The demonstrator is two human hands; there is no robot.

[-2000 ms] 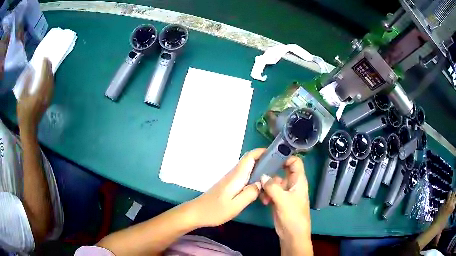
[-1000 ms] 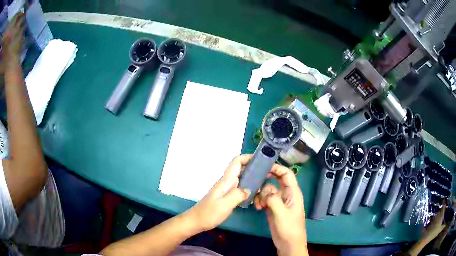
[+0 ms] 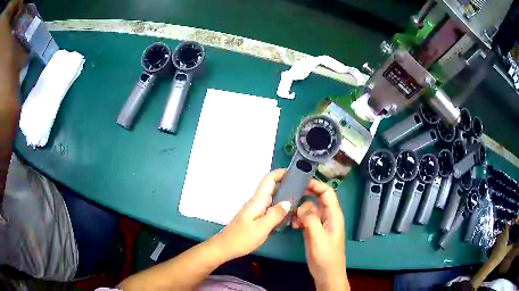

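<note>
A grey handheld fan unit (image 3: 297, 179) is held up in front of the press base, its round head with a black centre at the top and a dark oval button below it. My left hand (image 3: 256, 213) is closed around the handle from the left, thumb on it. My right hand (image 3: 321, 227) is at the right side of the handle's lower end, fingers curled; a small dark rounded thing shows at its fingertips, too unclear to name. The press head (image 3: 401, 82), with a white pad, stands above the green-edged press base (image 3: 341, 162), which is partly hidden behind the unit.
A white stack of flat sleeves (image 3: 230, 153) lies left of my hands. Two grey units (image 3: 176, 94) lie behind it. More units (image 3: 392, 196) cluster right, beside black parts in clear plastic. A white strip (image 3: 307, 68) lies behind the base. Other people's arms show at both sides.
The held unit has moved left and its head has turned, showing a darker centre. The right fingers have curled in at the handle's end. The neighbour's arm at far left has moved off the white wrapping.
</note>
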